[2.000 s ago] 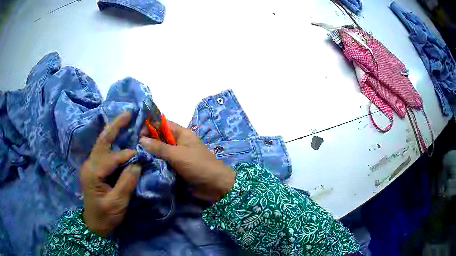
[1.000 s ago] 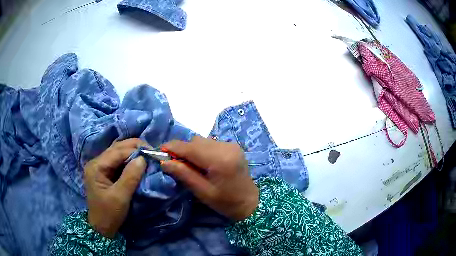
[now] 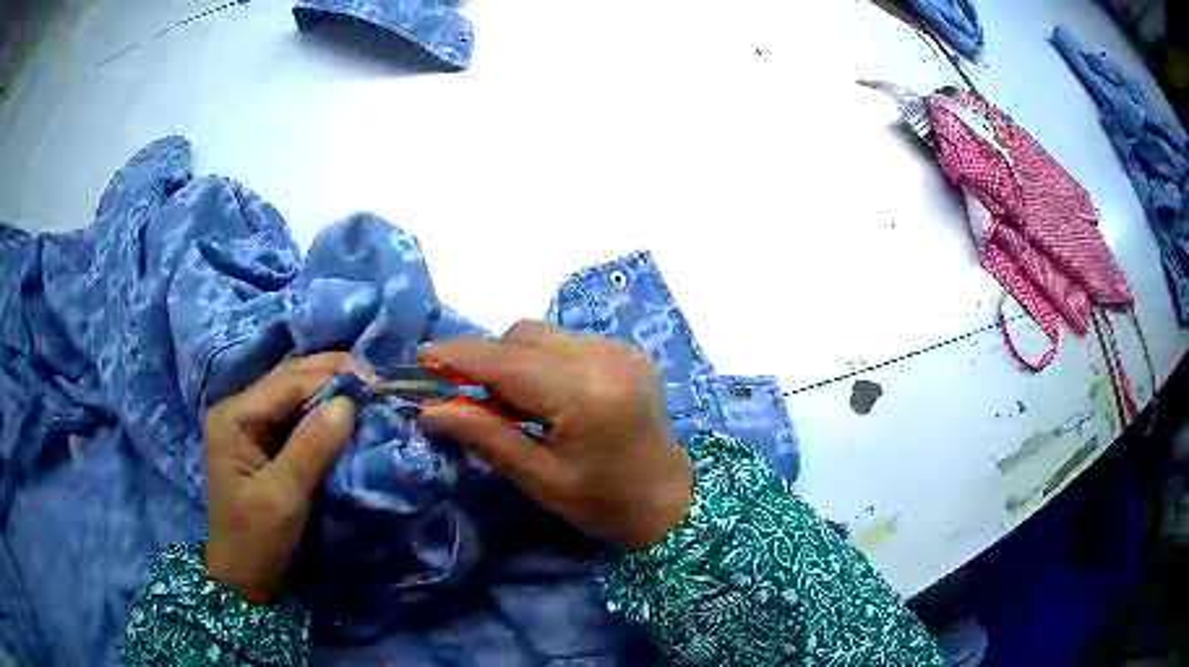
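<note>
The blue patterned denim jacket (image 3: 117,313) lies bunched over the left and near part of the table. My left hand (image 3: 271,463) pinches a small folded edge of it between thumb and fingers. My right hand (image 3: 574,424) holds the thread snips (image 3: 420,388), with orange grips and dark blades pointing left at the pinched edge. Whether the blade tips touch the cloth is unclear. A pale loose thread hangs on the dark cloth below my hands. A flat part of the jacket with a metal button (image 3: 626,306) lies beyond my right hand.
A red-and-white cloth item with ties (image 3: 1024,196) lies on the white table (image 3: 835,456) at the right. Other denim pieces lie at the far left (image 3: 391,29), the far right edge (image 3: 1134,143) and the top right. A dark blue shape is below the table's right edge.
Since two seconds ago, my right hand has turned the snips from pointing up to pointing left at the pinched edge. Since one second ago, my left hand has moved slightly left.
</note>
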